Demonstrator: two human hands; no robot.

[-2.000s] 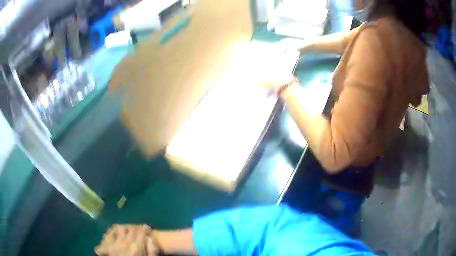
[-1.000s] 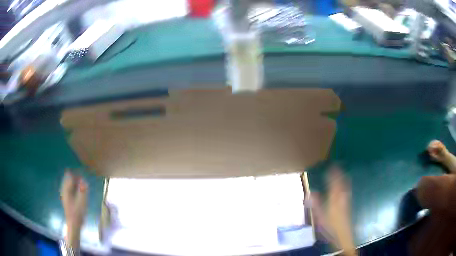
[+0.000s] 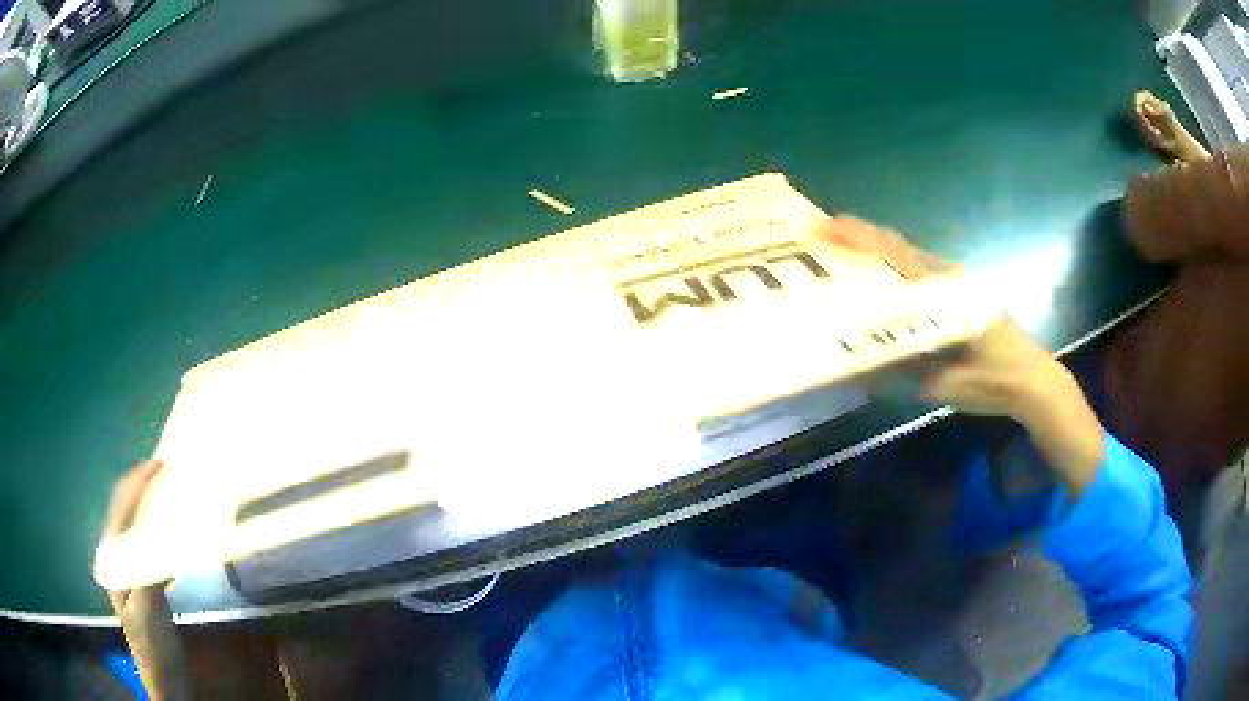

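Observation:
A long tan carton (image 3: pixel 480 342), with black "LUM" print near its right end, lies slanted along the bench's front edge. Its lid is folded over; a dark slot shows near the lid's left front edge. A gap along the front shows whitish surfaces inside. A thin white loop, like a carry handle (image 3: pixel 459 598), hangs below the front edge. My left hand (image 3: pixel 133 514) grips the carton's left end. My right hand (image 3: pixel 1014 373) grips the right end, its fingers partly hidden by the carton.
The green bench (image 3: pixel 343 192) bears several small tan strips (image 3: pixel 552 201). A post foot with yellow-green tape (image 3: pixel 637 39) stands at the far side. At right are a neighbouring worker's hand (image 3: pixel 1164 126) and brown sleeve (image 3: pixel 1192 206). Grey-white items (image 3: pixel 1212 75) lie at the upper right.
The carton stood open with its lid spread away from me; now the lid is folded over it. My hands, apart from the carton a second ago, now grip its ends. The view has tipped down.

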